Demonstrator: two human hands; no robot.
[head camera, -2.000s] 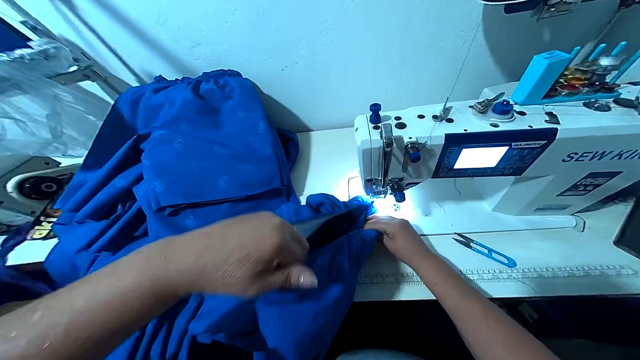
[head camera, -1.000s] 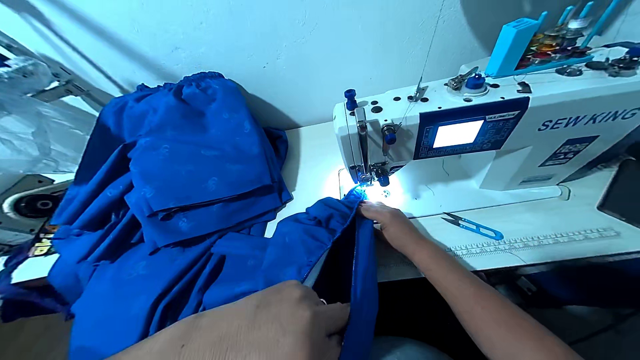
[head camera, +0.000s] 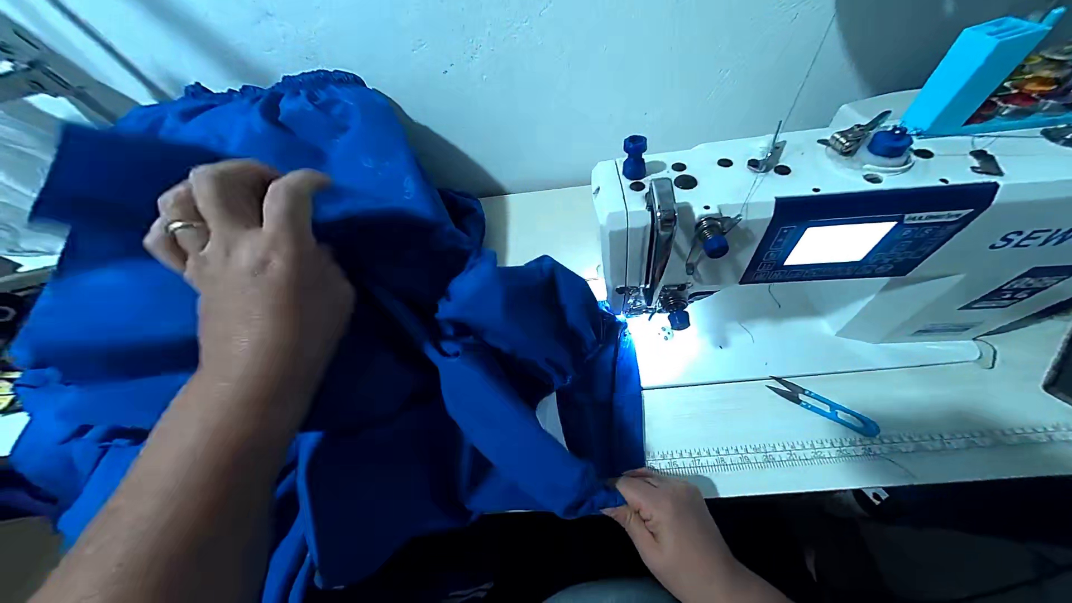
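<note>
Blue fabric (head camera: 360, 159) with a gathered edge lies heaped on the left of the table, and part of it runs to the needle area of the white sewing machine (head camera: 737, 184). My left hand (head camera: 251, 243), with a ring on one finger, is over the heap and grips a raised, blurred flap of the fabric. At the table's front edge my right hand (head camera: 662, 519) pinches a narrow folded end of the blue fabric between thumb and fingers. The machine's lamp lights the presser foot, where the fabric's edge sits; the exact spot is partly washed out by glare.
Blue-handled thread snips (head camera: 825, 406) lie on the table right of the fabric. A measuring tape or printed ruler strip (head camera: 779, 452) runs along the front edge. A light-blue holder (head camera: 971, 75) stands behind the machine head. A wall closes off the back, and clear plastic lies at far left.
My left hand has moved from the lower middle up and left over the heap, lifting fabric. My right hand has moved from beside the presser foot toward the table's front edge.
</note>
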